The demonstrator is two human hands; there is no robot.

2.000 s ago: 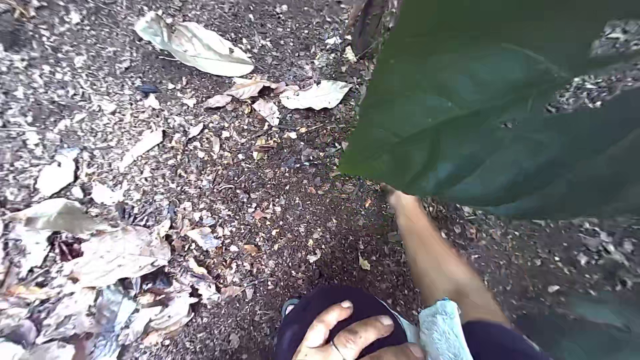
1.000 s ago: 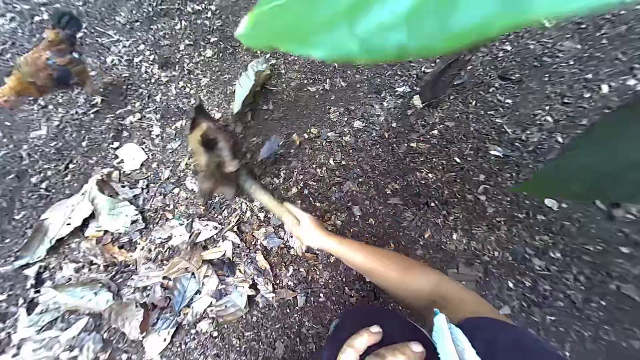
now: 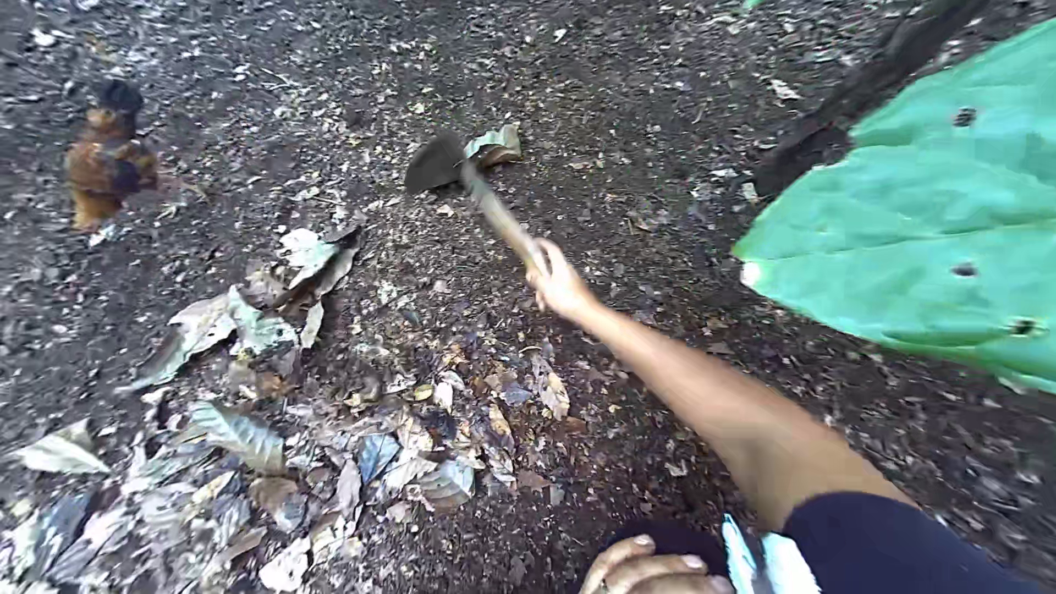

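Note:
My right hand [image 3: 559, 280] is closed around the wooden handle [image 3: 499, 213] of a hoe, arm stretched forward. The hoe's dark metal blade [image 3: 436, 164] is at the ground, beside a curled dry leaf [image 3: 495, 146]. At the bottom edge, my left hand [image 3: 656, 569] rests over dark cloth, probably my knee; its fingers show, and whether it holds anything is hidden. A pale cloth or strap [image 3: 771, 561] lies between that hand and my dark right sleeve. Dry leaves [image 3: 239, 322] lie heaped at the left and lower left.
A brown and black chicken [image 3: 109, 157] stands on the soil at the upper left. A large green leaf with holes [image 3: 916, 223] hangs close at the right. Behind it, a dark trunk or root [image 3: 866, 91] runs along the ground.
The hoe and my right hand have swung up and forward from one second ago, with the blade now beside the curled leaf. The chicken's posture has changed. The view has shifted.

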